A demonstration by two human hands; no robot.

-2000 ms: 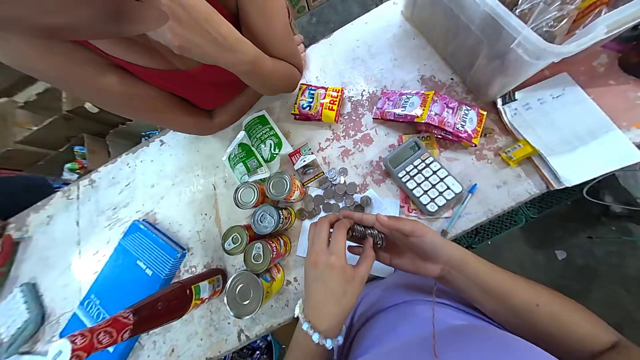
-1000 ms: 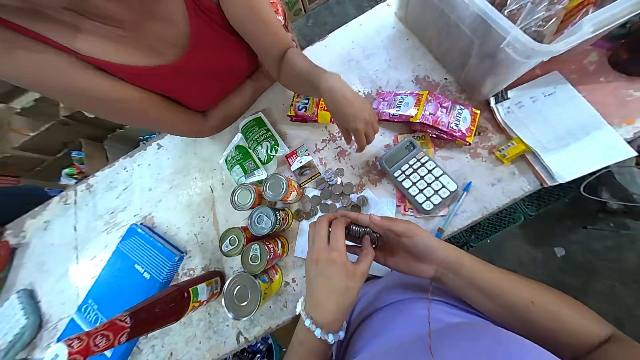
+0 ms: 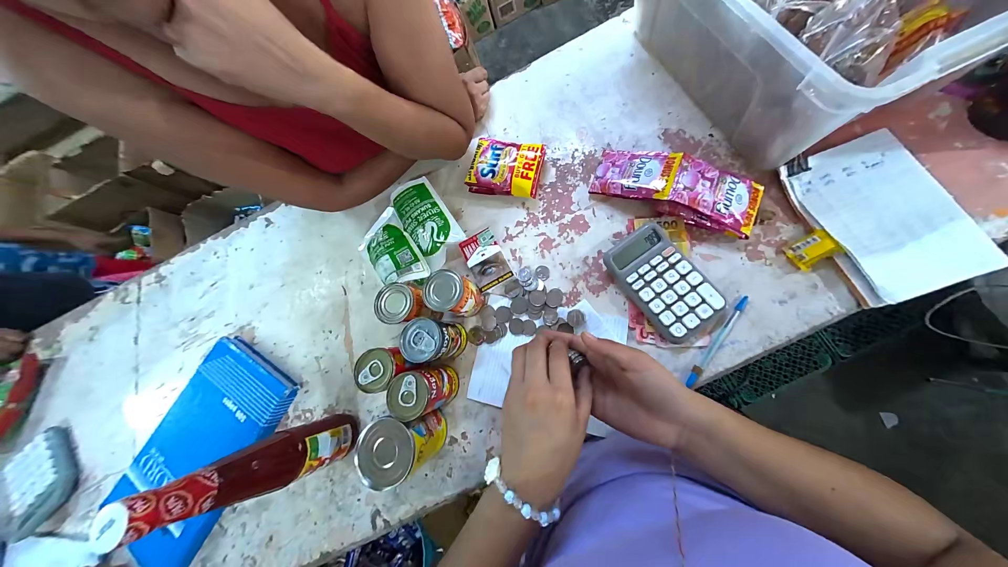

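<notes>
My left hand point(image 3: 547, 394), with a beaded bracelet at the wrist, meets my right hand point(image 3: 630, 382) near the table's front edge. Between them they hold a stack of coins point(image 3: 577, 361), mostly covered by the fingers. Loose coins point(image 3: 535, 303) lie just beyond, partly on white paper point(image 3: 488, 374). Several food cans point(image 3: 423, 340) stand left of the coins, with a cigarette pack point(image 3: 487, 262) behind. A grey calculator point(image 3: 665, 283) rests on banknotes point(image 3: 642, 327), and a blue pen point(image 3: 717, 341) lies at its right.
Across the worn table point(image 3: 291, 260) a person in red point(image 3: 339, 118) leans on it. Detergent sachets point(image 3: 505, 168), fabric softener sachets point(image 3: 677, 189), green-and-white pouches point(image 3: 413, 228), a red sauce bottle point(image 3: 236, 476), a blue pad point(image 3: 209, 441), a clipboard with paper point(image 3: 894, 216) and a plastic bin point(image 3: 756, 87) surround the work area.
The other person's hand, over the table by the sachets one second ago, has drawn back toward their body. My hands stay together, and the coin stack is now more covered by my fingers.
</notes>
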